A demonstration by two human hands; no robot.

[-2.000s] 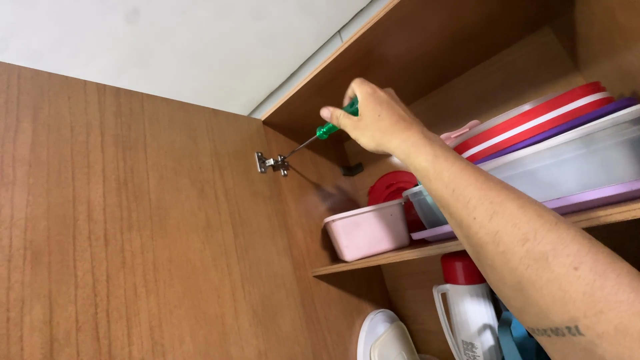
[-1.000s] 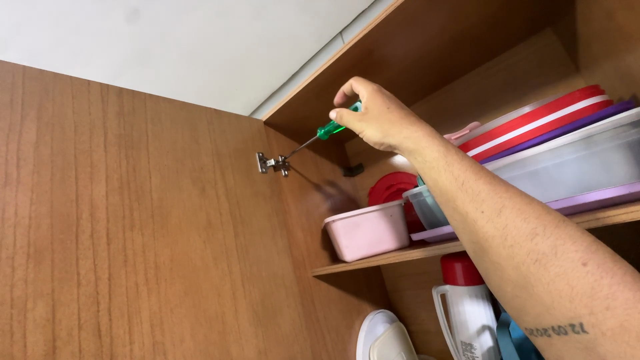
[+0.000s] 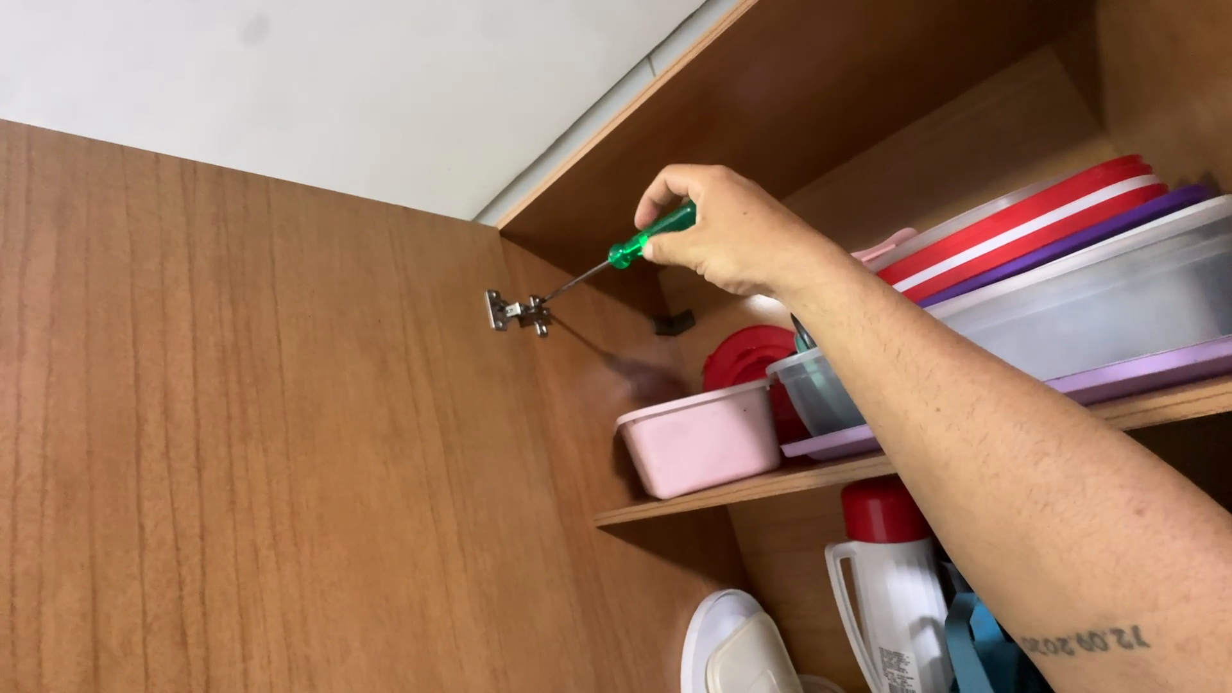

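My right hand point(image 3: 727, 231) reaches in from the right, with thumb and fingers around the green handle of a screwdriver point(image 3: 659, 231). The metal shaft slants down and left, its tip at the cabinet-side part of a metal concealed hinge point(image 3: 520, 312). This hinge joins the wooden cabinet door point(image 3: 289, 433), which stands open on the left, to the cabinet's side panel point(image 3: 568, 385). Whether the tip sits in a screw head is too small to tell. My left hand is out of view.
Just below the hand, the shelf point(image 3: 751, 493) holds a pink plastic tub point(image 3: 703, 438), a red lid point(image 3: 746, 356) and clear plastic containers point(image 3: 1107, 298). A red-topped white jug point(image 3: 900, 597) stands beneath. The white ceiling point(image 3: 289, 96) is above the door.
The fingers of my right hand have shifted on the screwdriver handle. The screwdriver's tip remains at the hinge.
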